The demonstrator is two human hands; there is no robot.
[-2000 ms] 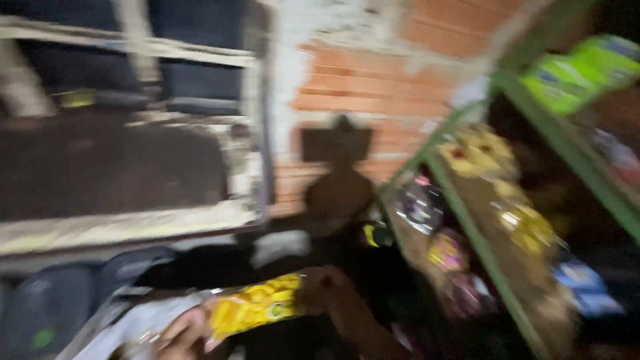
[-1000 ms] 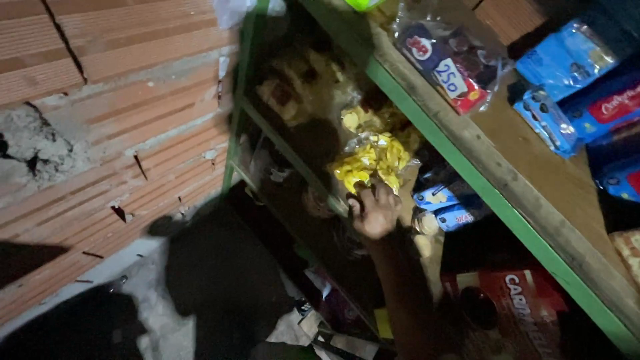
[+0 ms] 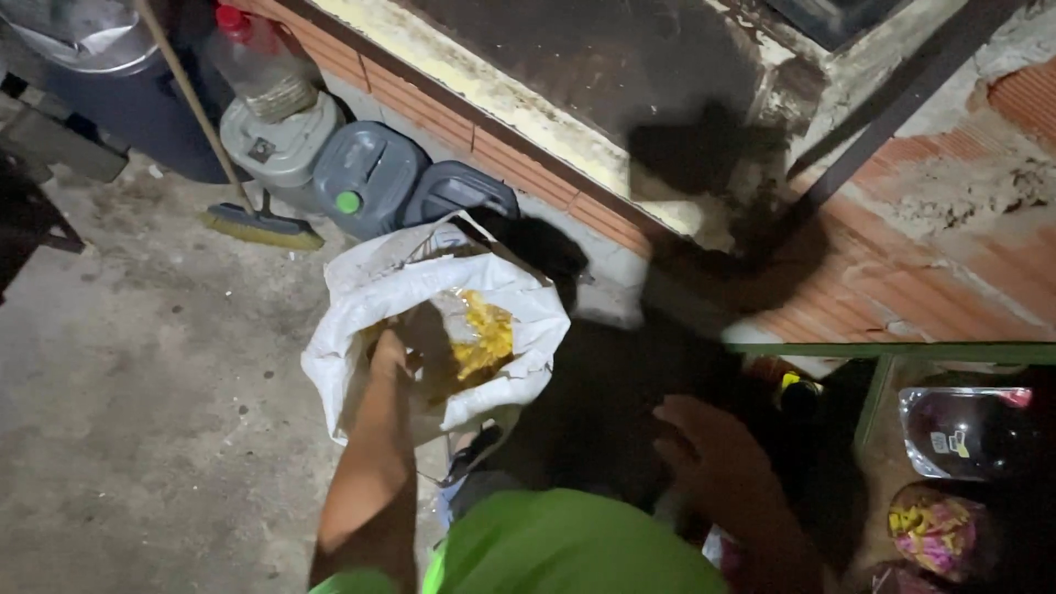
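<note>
A white woven sack (image 3: 511, 285) with its rim rolled outward stands on the concrete floor. Clear packets with yellow contents (image 3: 485, 334) lie inside it, on the right. My left hand (image 3: 392, 351) reaches into the sack at its left side; its fingers are in shadow, and whether they hold anything cannot be told. My right hand (image 3: 689, 433) is to the right of the sack in shadow, with nothing visible in it and its fingers slightly apart.
Plastic jerrycans (image 3: 371, 177), a red-capped bottle (image 3: 268, 78), a broom (image 3: 260, 227) and a dark blue barrel (image 3: 124, 107) stand along the brick wall. A green-edged shelf (image 3: 899, 350) with packaged goods (image 3: 936, 528) is at right.
The view has swung from the shelf down to the sack. A hand that was touching yellow packets on the shelf a second ago is no longer there.
</note>
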